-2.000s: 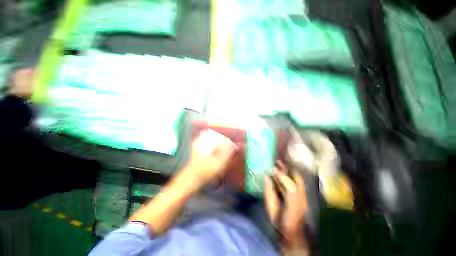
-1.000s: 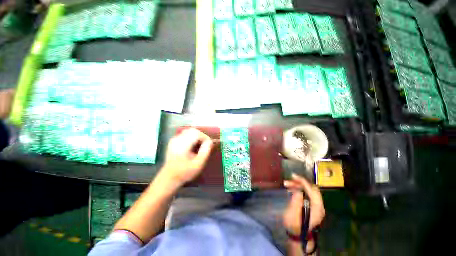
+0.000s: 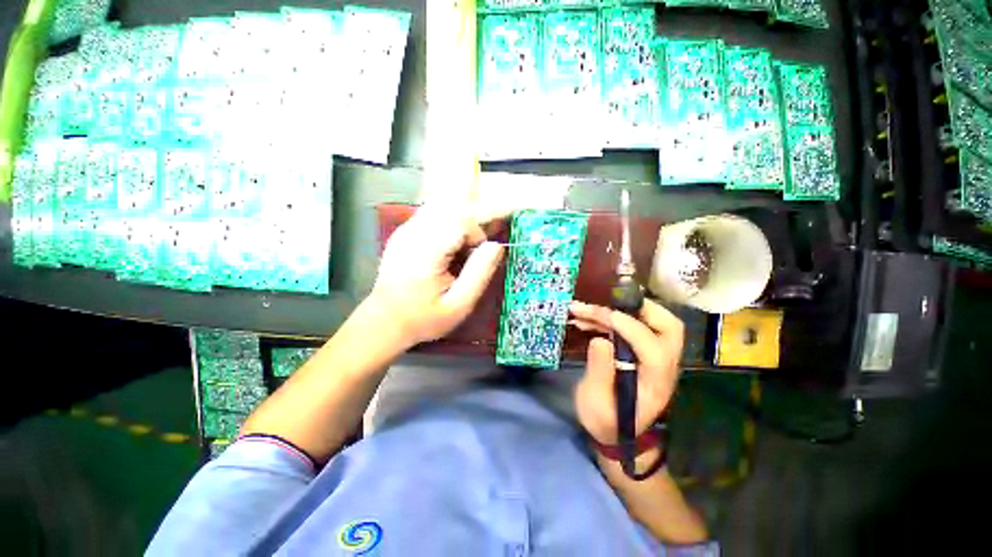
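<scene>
A green printed circuit board point(image 3: 538, 288) lies upright in view on the dark red-brown work pad point(image 3: 597, 256). My left hand point(image 3: 437, 272) is at the board's left edge; a very thin strand of solder wire point(image 3: 511, 246) shows from its fingertips over the board. My right hand point(image 3: 633, 364) holds a soldering iron point(image 3: 625, 285) just right of the board. The iron's tip points away from me, past the pad's far edge, and does not touch the board. My right fingertips are by the board's lower right edge.
A whitish cup point(image 3: 751, 263) with silvery bits stands right of the pad, with a yellow sponge point(image 3: 749, 338) below it. A black box point(image 3: 894, 326) is farther right. Rows of green boards point(image 3: 250, 212) lie left and beyond, split by a yellow-green divider point(image 3: 449, 98).
My right hand has moved up from the pad's lower right corner to beside the board, with the iron raised into clear view. My left hand is now nearer the board. The view has shifted.
</scene>
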